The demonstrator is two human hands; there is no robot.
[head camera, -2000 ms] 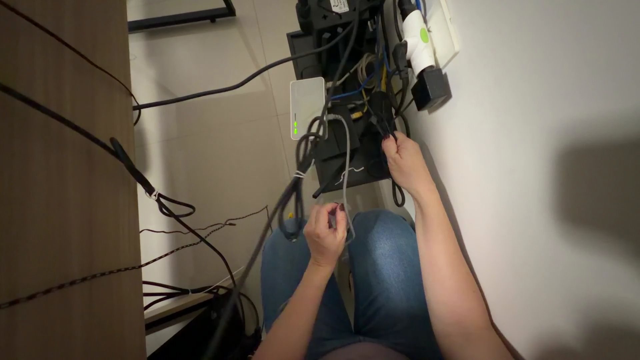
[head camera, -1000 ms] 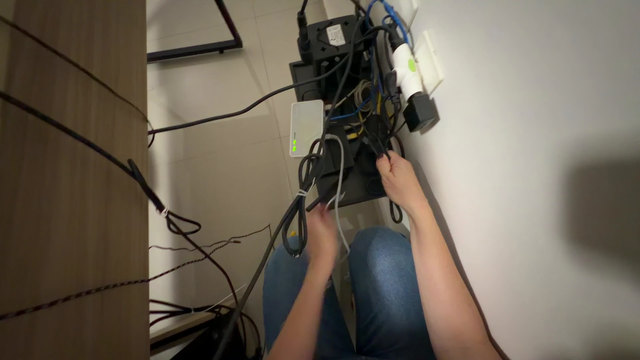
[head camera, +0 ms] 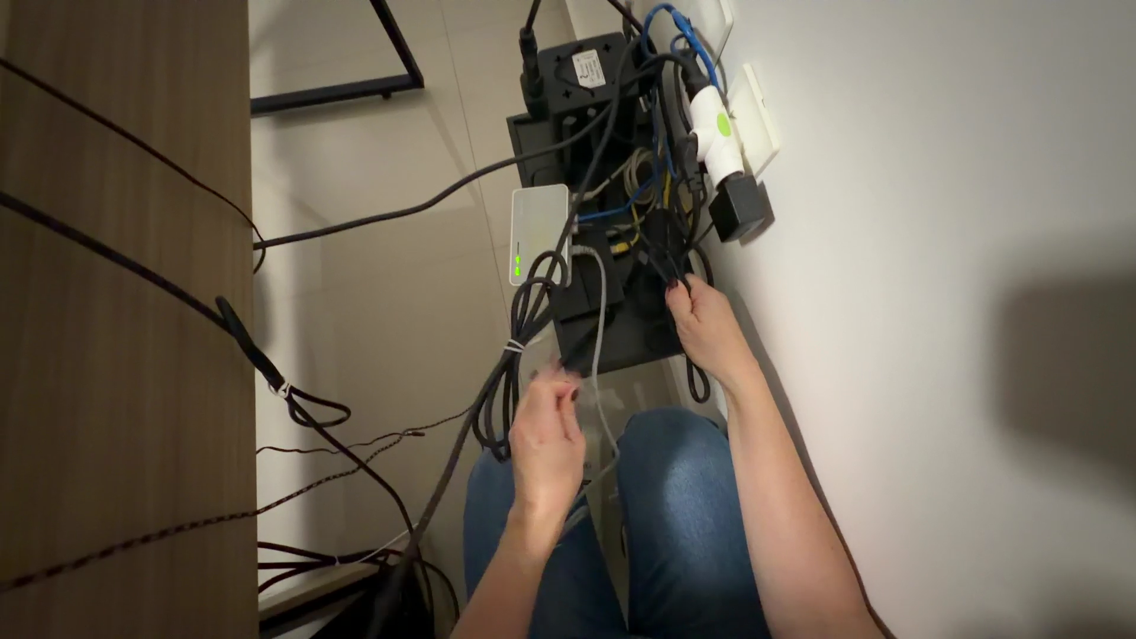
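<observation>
My left hand [head camera: 548,435] is raised over my knees, fingers pinched together and blurred at the tips, where a dark cable end seems to show; its hold is unclear. Beside it hang a tied bundle of black cable [head camera: 494,399] and a thin grey cable [head camera: 602,328]. My right hand [head camera: 710,333] is closed on black cables near the wall, at the right edge of a black tray [head camera: 635,342]. A white network switch [head camera: 540,235] with green lights lies at the tray's left side. Blue, yellow and black cables [head camera: 652,191] tangle behind it.
A black power unit [head camera: 586,75] stands at the far end of the tray. A white adapter [head camera: 715,133] with a black plug [head camera: 738,207] sits at the wall outlet [head camera: 754,120]. At left, cables cross a wooden desk panel [head camera: 124,355]. A black metal leg [head camera: 337,93] stands on the tiled floor.
My left hand has risen from near my knees toward the tray's near edge. My right hand stays on the black cables by the wall.
</observation>
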